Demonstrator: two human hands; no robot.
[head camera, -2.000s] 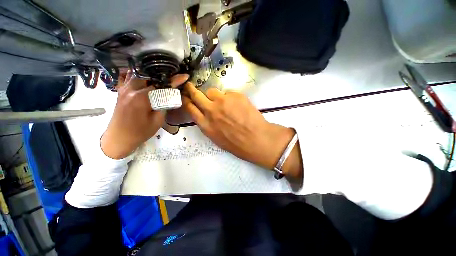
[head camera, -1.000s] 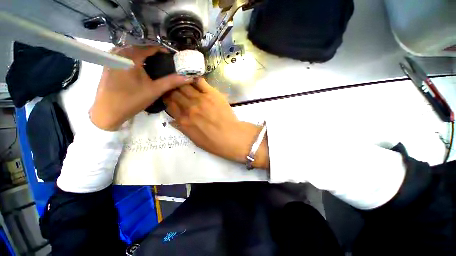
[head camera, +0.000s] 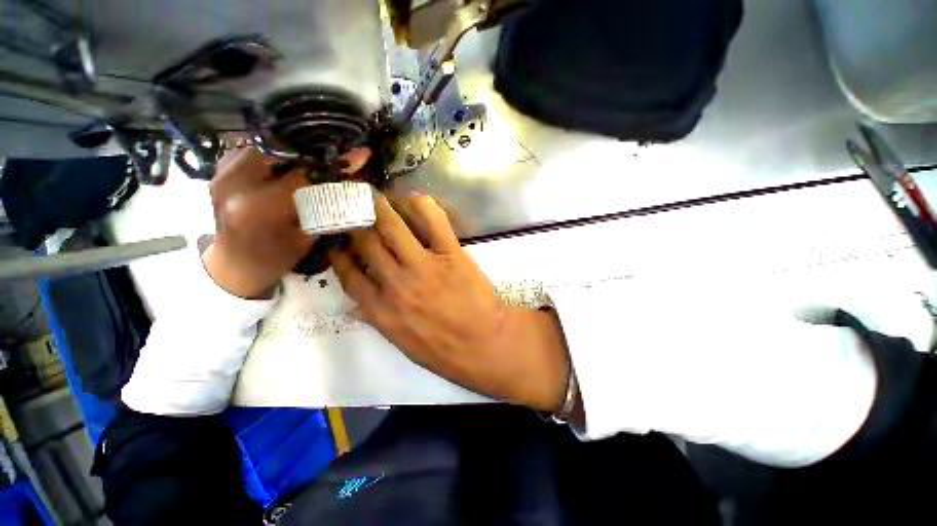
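Note:
My bare left hand (head camera: 252, 221) is at the left of the needle area, partly hidden behind the white ribbed tension knob (head camera: 336, 208) and its dark discs. It holds a small black pouch piece (head camera: 313, 257), of which only a little shows below the knob between my hands. My bare right hand (head camera: 426, 298) lies beside it, palm down, with bent fingertips on the same piece under the knob. The needle plate (head camera: 413, 144) is brightly lit just beyond my right fingertips. The exact grip of the fingertips is hidden.
Stacked black panels (head camera: 616, 67) lie right of the needle. Red-handled snips (head camera: 904, 200) lie at the far right. A blurred pale lever (head camera: 98, 257) crosses at left. More black pieces (head camera: 67, 200) sit at upper left. A blue crate (head camera: 283, 452) is below the table edge.
The view has shifted, so the knob again covers more of the black piece. My left hand has drawn in behind the knob; my right hand stays close beside it on the piece.

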